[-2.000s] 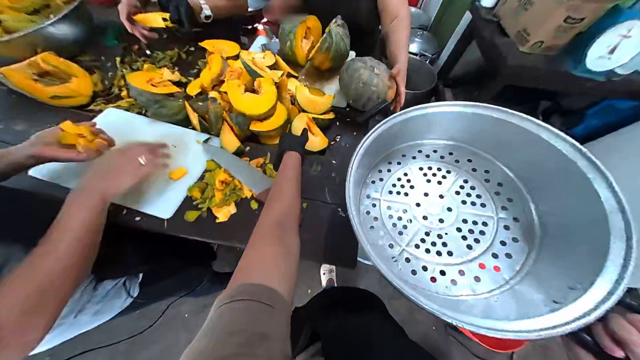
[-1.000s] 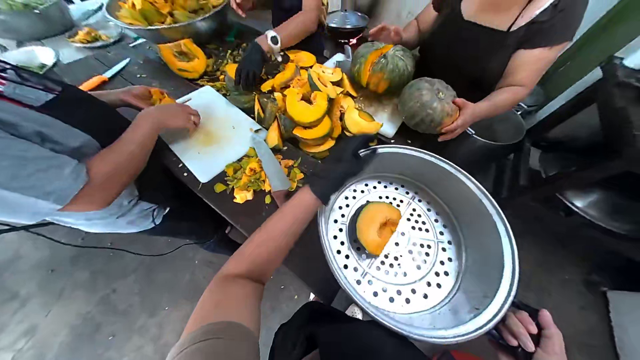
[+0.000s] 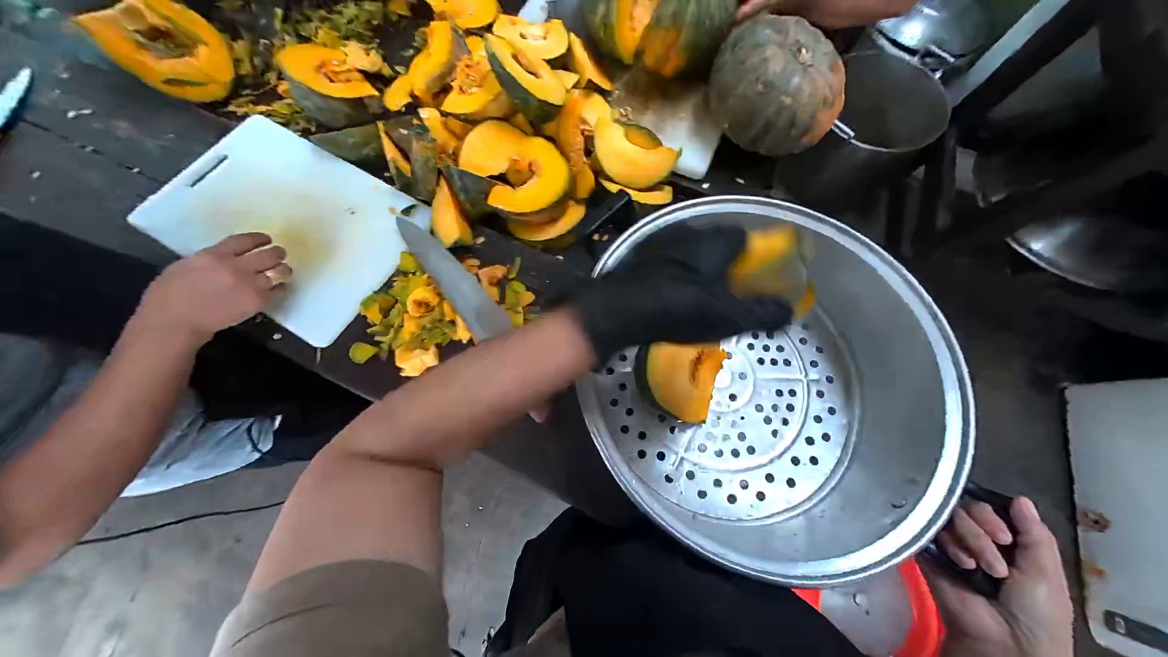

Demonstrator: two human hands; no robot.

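Observation:
My left hand (image 3: 689, 287), in a black glove and blurred, holds a pumpkin piece (image 3: 768, 265) over a large metal steamer pot (image 3: 899, 401) with a perforated bottom. Inside the pot another pumpkin wedge (image 3: 680, 379) rests on the holes. My bare right hand (image 3: 1004, 566) is closed around the pot's black side handle (image 3: 972, 538) at lower right. Cut pumpkin wedges (image 3: 538, 178) are heaped on the dark table, beyond my left hand. A knife blade (image 3: 456, 278) lies by the peelings (image 3: 411, 315), its handle end hidden behind my left forearm.
At left, a co-worker's hand (image 3: 214, 283) touches a white cutting board (image 3: 301, 228). Another person's hand (image 3: 826, 11) is beside a whole pumpkin (image 3: 776, 87) at the top. A dark pot (image 3: 894, 100) stands beyond the steamer, and a red-rimmed container (image 3: 917, 611) is partly visible below it.
Two seconds ago the steamer pot held no pumpkin; one second ago a wedge was in it. My left hand has moved over the pot with another piece. My right hand stays at the handle.

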